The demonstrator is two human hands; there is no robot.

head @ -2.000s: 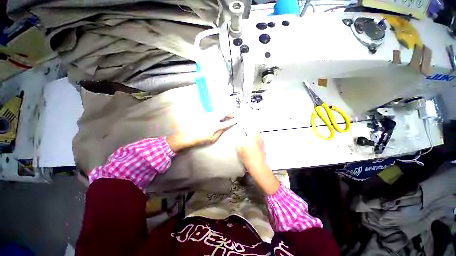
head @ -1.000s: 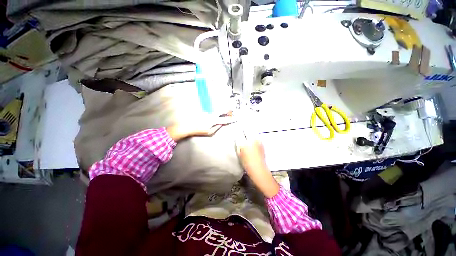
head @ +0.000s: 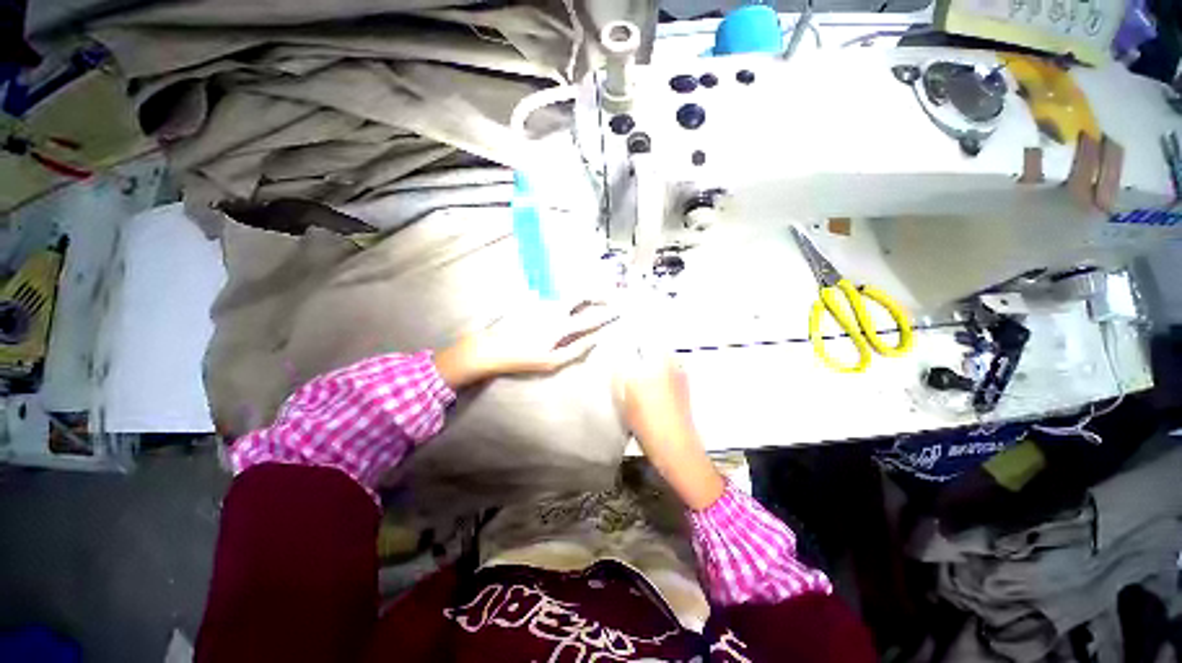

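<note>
The khaki garment piece (head: pixel 324 304) lies on the white machine bed left of the needle and hangs toward my lap. My left hand (head: pixel 538 339) lies flat on the cloth, fingertips close to the presser foot and needle area (head: pixel 620 269). My right hand (head: pixel 651 386) is at the cloth's right edge, just in front of the needle; its fingers are washed out by glare, so its grip cannot be told. A bright blue strip (head: pixel 532 233) stands left of the needle bar. The white sewing machine (head: pixel 804 143) reaches to the right.
Yellow-handled scissors (head: pixel 858 321) lie on the bed right of the needle. A black metal mechanism (head: pixel 996 360) is at the bed's right end. A crumpled khaki heap (head: pixel 350 91) lies behind left; another heap (head: pixel 1076 557) is low at right. A white sheet (head: pixel 162 317) is at left.
The view has shifted slightly. The cloth's left part has moved a little to the right, and its folds have changed. My left hand's fingers look a little more spread; both hands stay near the needle.
</note>
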